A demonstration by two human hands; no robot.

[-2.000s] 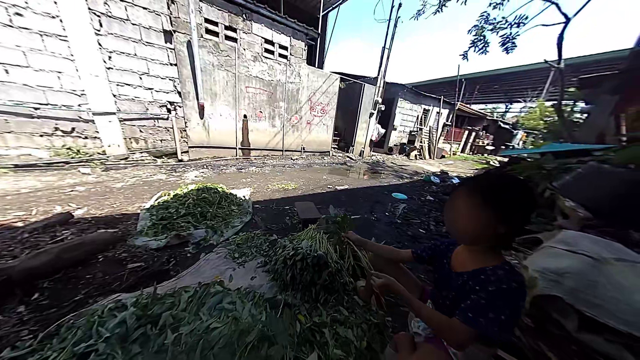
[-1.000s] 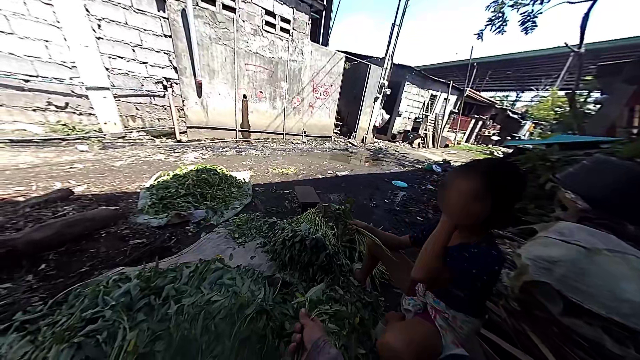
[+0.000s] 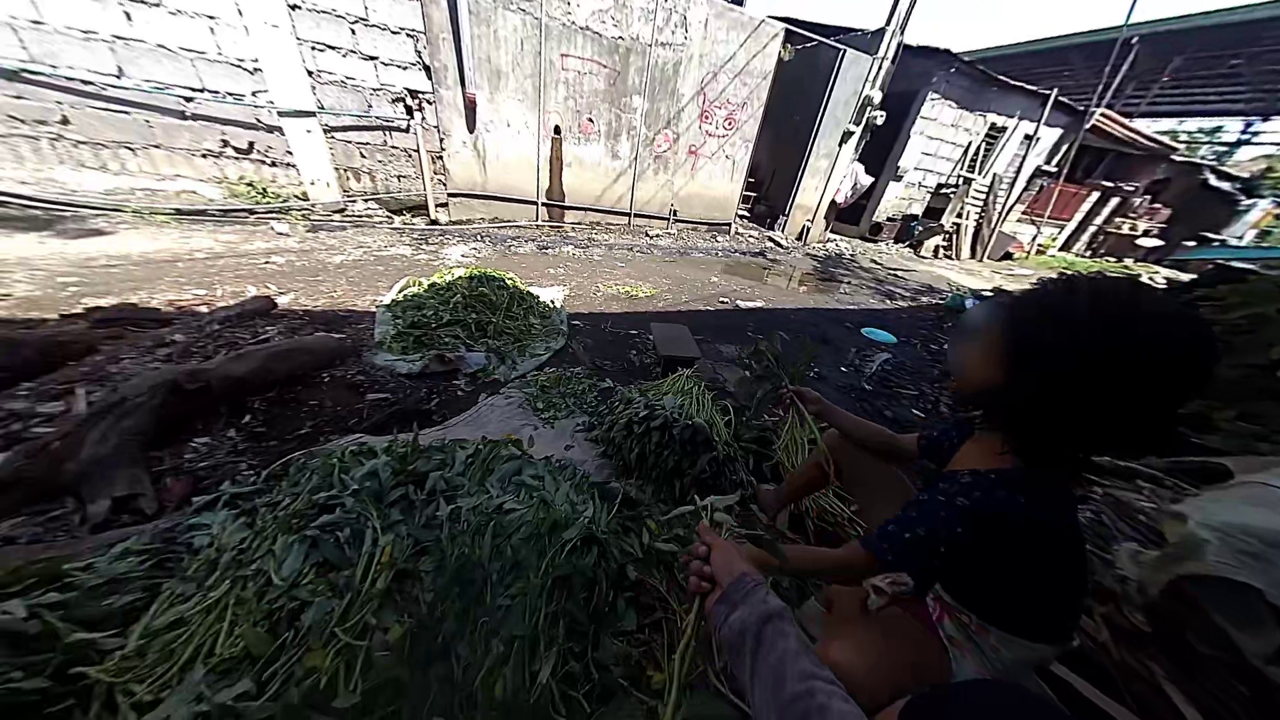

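My right hand (image 3: 718, 565), in a grey sleeve, is closed around a few leafy green stems (image 3: 683, 650); leaves stick out above the fist and stems hang below it. My left hand is not in view. Left of my hand spreads a large heap of leafy greens (image 3: 400, 570). Just beyond lies a bunched pile of greens (image 3: 670, 430) with pale stems toward the back. At the right sits a person (image 3: 990, 500) in a dark patterned top; one hand holds upright leafy stems (image 3: 795, 440), and the other arm reaches close behind my hand.
A sack sheet (image 3: 500, 425) lies partly under the greens. Farther back, another heap of greens (image 3: 470, 310) rests on a sheet. A log (image 3: 200, 390) lies at left, a small dark block (image 3: 675, 342) in the middle, a blue plastic item (image 3: 878, 336) at right. A concrete wall (image 3: 600, 120) stands behind.
My right hand, out of view two seconds ago, has come up from the bottom and now holds stems. The person's raised arm has come down from the face. The view has shifted.
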